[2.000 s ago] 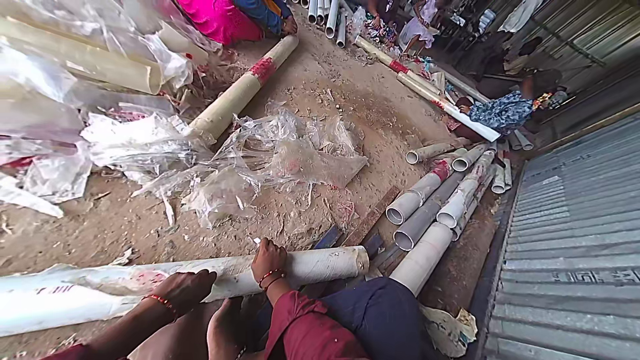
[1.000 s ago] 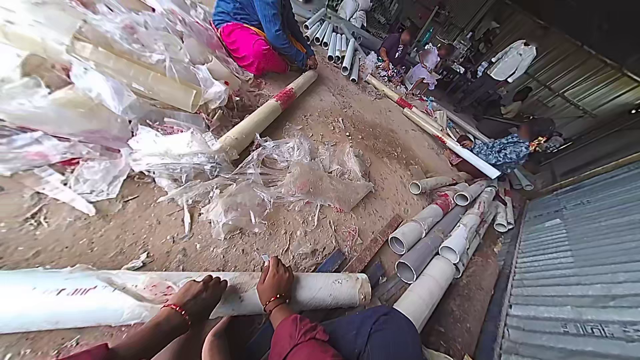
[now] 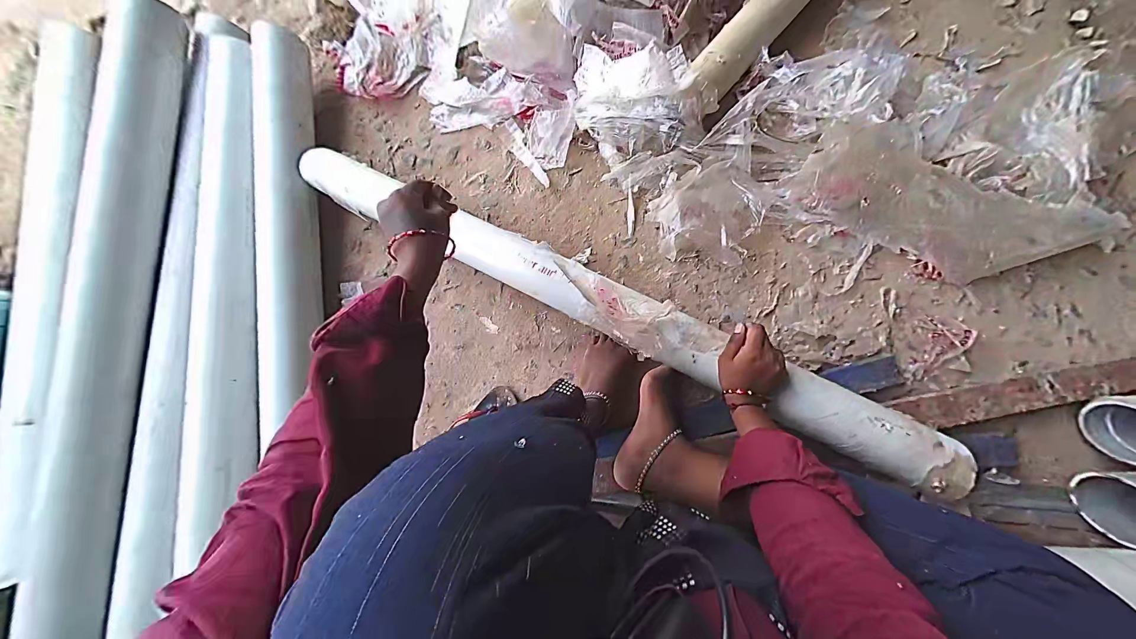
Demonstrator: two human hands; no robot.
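Note:
A long white plastic pipe (image 3: 524,266) lies slantwise across the ground in front of me. Near its upper left end my left hand (image 3: 417,209) is closed on top of it, the fingers curled. My right hand (image 3: 752,359) rests on the pipe toward its lower right end, fingers bent against it; whether it grips the pipe or a bit of film cannot be told. Between the hands, a loosened strip of clear plastic film (image 3: 626,315) with red marks clings to the pipe. My bare feet are just below the pipe.
Several large white pipes (image 3: 217,266) stand in a row at the left. Torn plastic wrapping (image 3: 852,177) covers the dirt beyond the pipe, beside a cream pipe (image 3: 745,44). Open grey pipe ends (image 3: 1109,506) and a rusty metal bar (image 3: 1021,395) are at the right.
The view has swung far to the left and down, bringing in the row of pipes. My left hand has moved along the pipe, away from my right hand, toward its far left end.

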